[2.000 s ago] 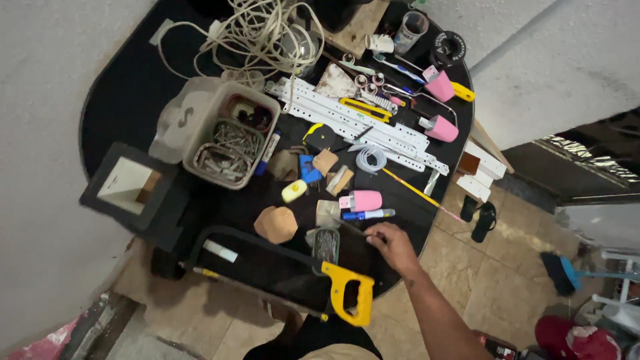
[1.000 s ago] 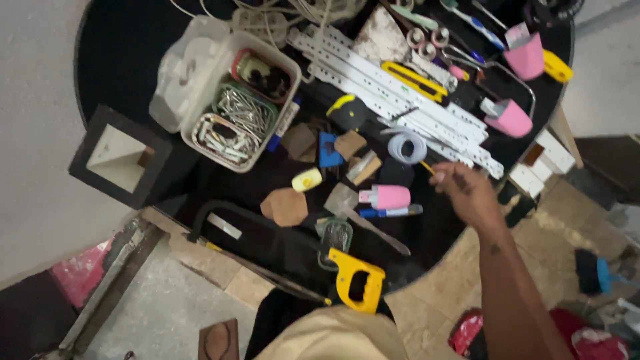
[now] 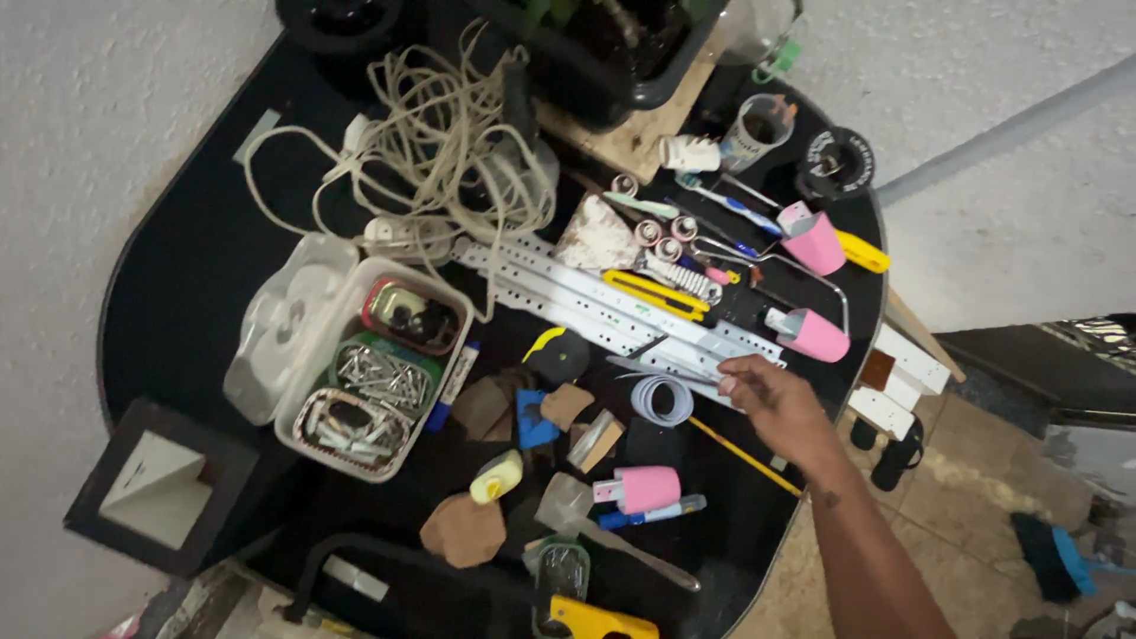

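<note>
My right hand (image 3: 777,404) reaches in from the lower right, thumb and fingertips close together at the right end of the white perforated metal drawer slides (image 3: 612,311). A thin grey pointed strip (image 3: 652,368) runs left from near the fingertips; whether they pinch it is unclear. Left of the hand lies a coiled pale plastic strip (image 3: 661,401), and below it a thin yellow rod (image 3: 745,457). A black-and-yellow tape measure (image 3: 557,355) and a yellow utility knife (image 3: 655,295) are farther left. My left hand is out of view.
A plastic box (image 3: 288,426) of screws and wall plugs and a tangled cable (image 3: 444,169) occupy the left side. Pink-handled tools (image 3: 812,335) lie near the right edge. A putty knife (image 3: 643,555) and a yellow saw handle (image 3: 603,619) are at the front.
My right hand has moved from beside the blue marker, past the yellow rod by the coil, to the right end of the drawer slides. The view has shifted.
</note>
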